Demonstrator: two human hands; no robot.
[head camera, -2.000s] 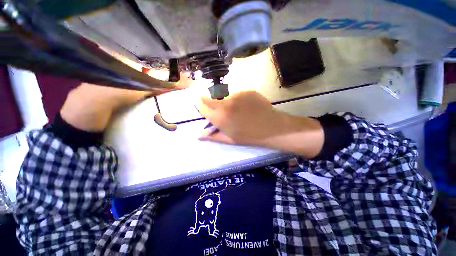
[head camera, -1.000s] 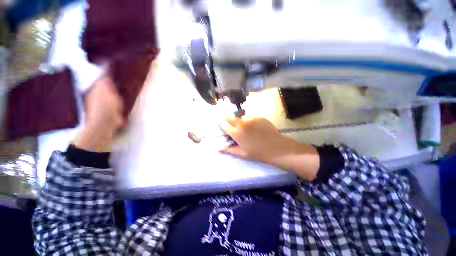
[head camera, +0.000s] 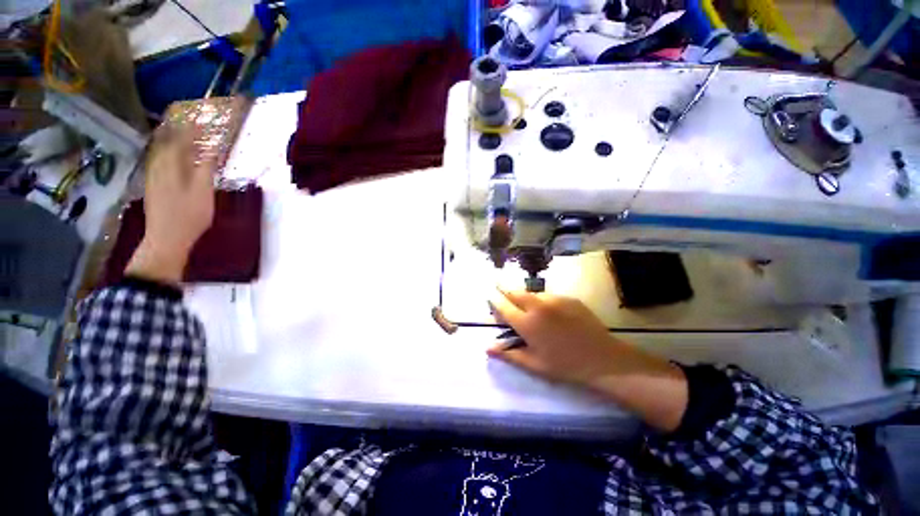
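My left hand (head camera: 180, 207) is over the smaller pile of maroon panels (head camera: 234, 237) at the far left. It is blurred, its fingers reach past the pile's back edge, and whether it grips a panel is hidden. My right hand (head camera: 565, 338) is just in front of the presser foot and needle (head camera: 535, 274), with a small dark tool (head camera: 511, 339), maybe thread snips, between its fingers. No fabric shows under the needle. A thick stack of maroon panels (head camera: 373, 116) lies at the back, left of the machine head (head camera: 605, 161).
A dark square pad (head camera: 651, 279) lies on the bed right of the needle. A small brown tab (head camera: 444, 320) is at the bed's left corner. Brown shiny board (head camera: 217, 121) edges the table at left. Scraps (head camera: 585, 30) fill a bin behind the machine. A thread spool (head camera: 904, 338) stands far right.
The view has pulled back, showing more of the table and both piles. My left hand has left the needle area, passed a maroon panel and reached the far-left pile. My right hand stays by the needle.
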